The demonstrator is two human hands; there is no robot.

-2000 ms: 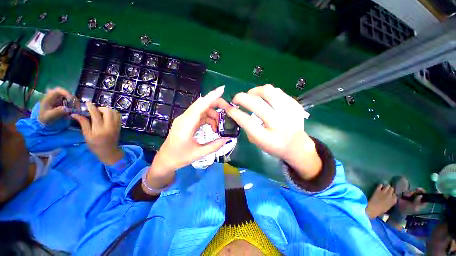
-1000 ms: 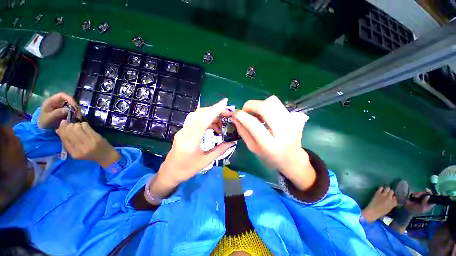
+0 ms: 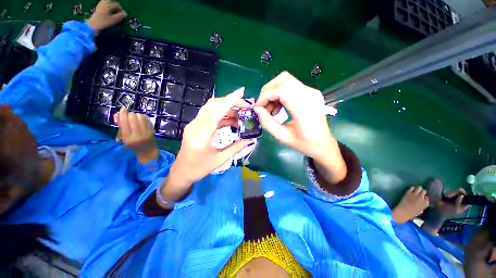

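A small black, glossy, rounded-square device unit (image 3: 250,124) is held above the bench in front of me, its face towards me. My left hand (image 3: 209,133) grips it by its side and lower edge between fingers and thumb. My right hand (image 3: 298,111) has thumb and index finger pinched together at the unit's upper right corner. A small pale bit shows at those fingertips; I cannot tell whether it is a separate part. The white fan (image 3: 224,142) is partly hidden behind my left hand.
A black parts tray (image 3: 187,79) with silvery units lies at left, beside a neighbour's hand (image 3: 136,130). The neighbour's other hand (image 3: 105,14) is over the green bench near loose units (image 3: 216,38). A grey metal bar (image 3: 402,62) crosses at right. Another worker's hand (image 3: 411,204) is lower right.
My right fingers have shifted to the unit's upper corner, showing more of its face. The neighbour's hands have separated, one reaching to the far side of the bench, one to the tray's edge.
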